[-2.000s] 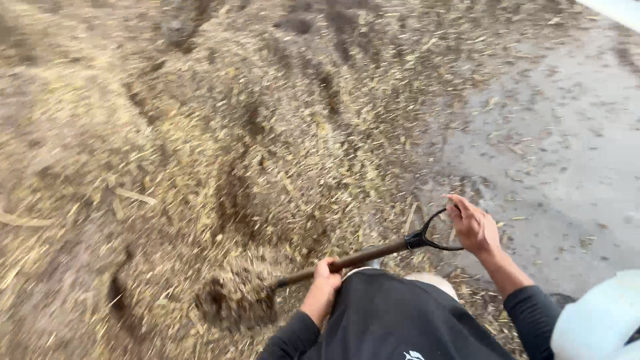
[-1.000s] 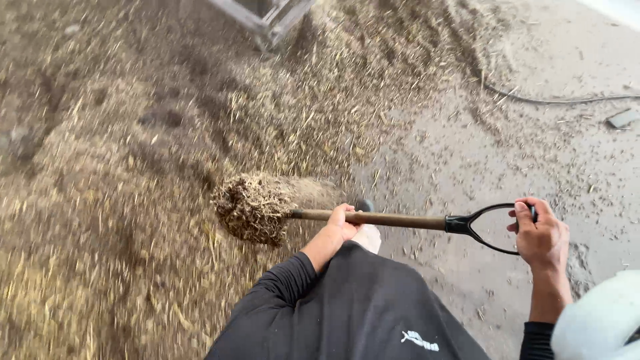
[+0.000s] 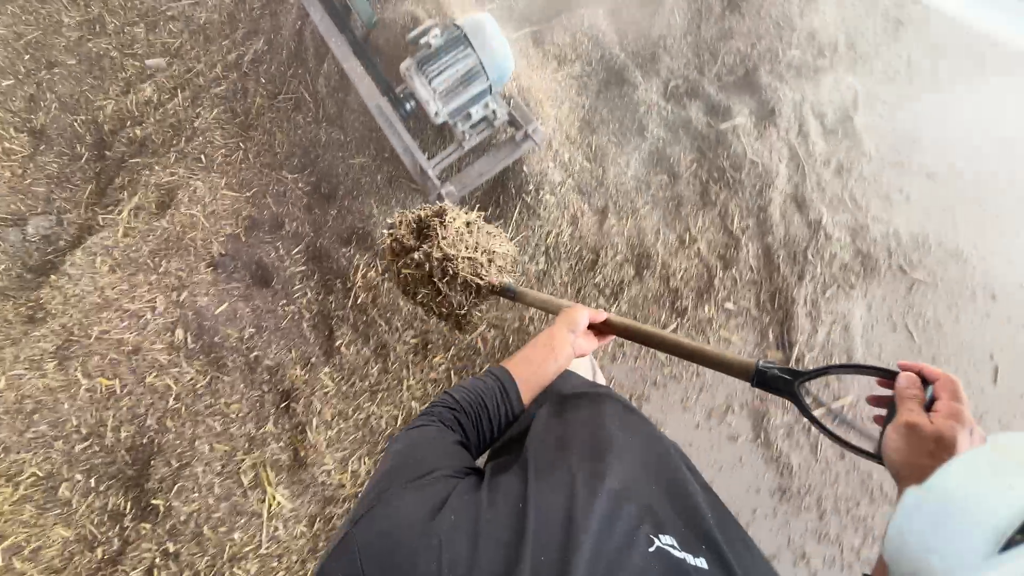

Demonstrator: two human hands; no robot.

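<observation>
My left hand (image 3: 578, 330) is closed around the wooden shaft of a shovel (image 3: 680, 346), near its lower part. My right hand (image 3: 928, 420) grips the black D-shaped handle at the shaft's other end. A heaped load of chopped straw (image 3: 450, 260) covers the shovel's blade, which is hidden under it. The load is up and left of my left hand, just below the corner of a metal machine frame (image 3: 448, 192) in this view.
An electric motor (image 3: 460, 72) is mounted on the metal frame at the top. Loose chopped straw (image 3: 176, 336) covers the ground at left and around the frame. Grey floor (image 3: 952, 200) with scattered bits shows at right. Dust hangs near the motor.
The view has shifted, and the motor has come into sight. The loaded shovel, low at the left two seconds ago, is now close to the frame's corner. Both hands have kept hold of it.
</observation>
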